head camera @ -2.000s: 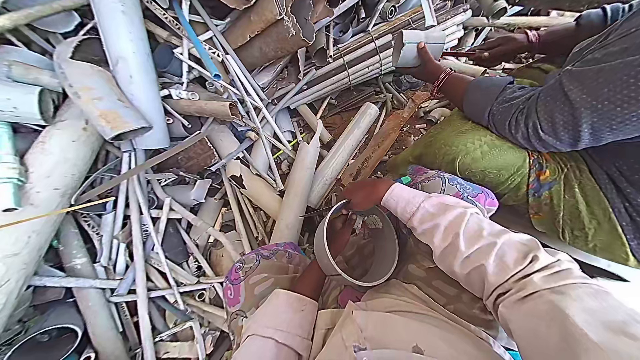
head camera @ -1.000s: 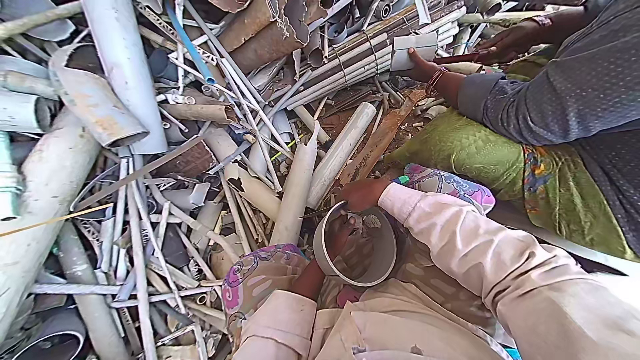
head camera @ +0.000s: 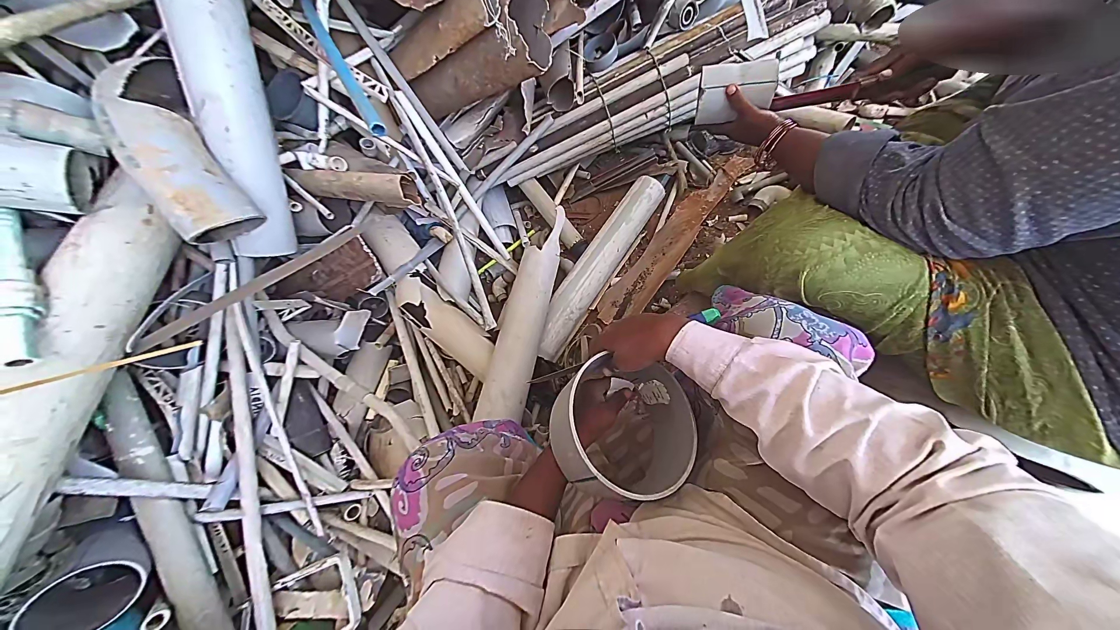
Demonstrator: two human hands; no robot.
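A short, wide grey plastic pipe ring (head camera: 678, 446) rests on my lap, its opening facing up. My left hand (head camera: 604, 416) reaches behind and into the ring at its left side, its fingers partly seen through the opening and holding the wall. At the ring's top rim is my right hand (head camera: 637, 339), closed on something mostly hidden; a thin dark blade-like piece (head camera: 556, 374) sticks out to its left. A pale scrap or patch (head camera: 653, 392) shows inside the ring. Just beyond my hands lie a grey pipe (head camera: 522, 324) and a whitish pipe (head camera: 604, 262).
Scrap plastic pipes and strips are heaped ahead and to the left, with a large pipe (head camera: 83, 332) at far left. Bundled thin pipes (head camera: 604, 109) lie at the top. At right, a co-worker's hand (head camera: 751, 118) holds a pale grey piece (head camera: 722, 87); the co-worker's green-clothed leg (head camera: 814, 254) is near my right arm.
The ring and both my hands stay in nearly the same place on my lap. The co-worker's hands, at the upper right, have shifted only slightly around the pale grey piece.
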